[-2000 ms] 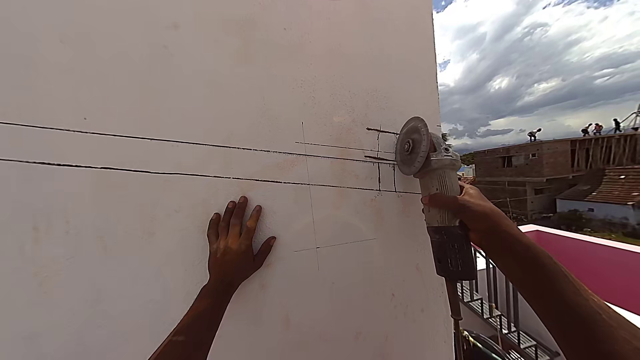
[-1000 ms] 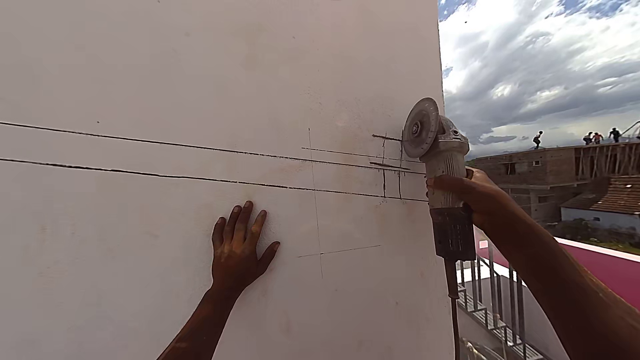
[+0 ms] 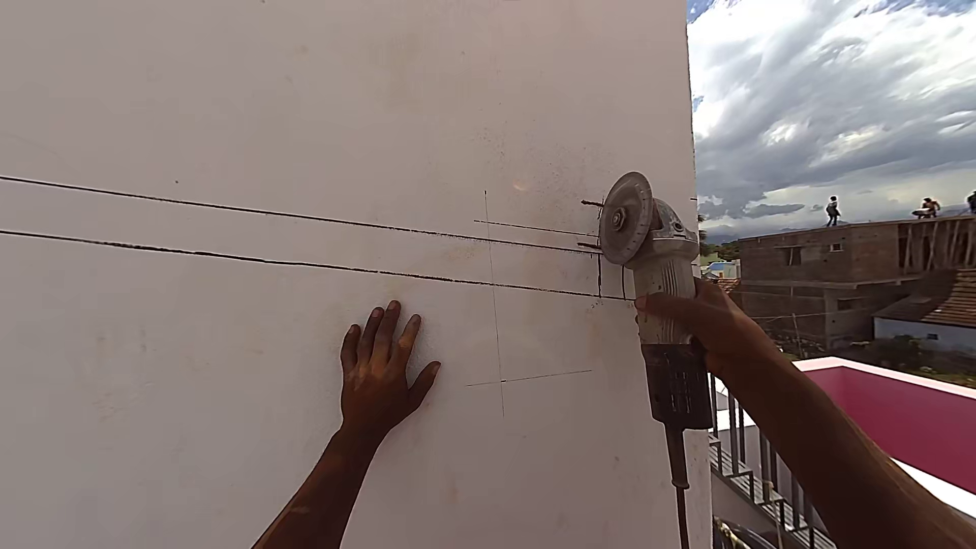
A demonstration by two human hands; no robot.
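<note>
My right hand [image 3: 705, 320] grips the body of an angle grinder [image 3: 665, 297], held upright with its cord hanging down. The grinder's cutting disc [image 3: 627, 218] is at the top, over the short dark marks near the wall's right edge; whether it touches the wall I cannot tell. My left hand [image 3: 385, 370] rests palm-down on the pale plastered wall [image 3: 229, 396], fingers spread and holding nothing. Two long dark lines run across the wall above that hand. Thin crossed lines lie between my hands.
Past the wall's right edge are a metal railing [image 3: 751, 450] and a pink parapet [image 3: 892, 412] with a white top. Farther off stands an unfinished brick building [image 3: 808, 267], with several people on its roof, and a tiled roof [image 3: 957, 297] beside it.
The grinder has moved slightly relative to the marks near the edge, and my right hand has stayed on it. My left hand has remained flat on the wall.
</note>
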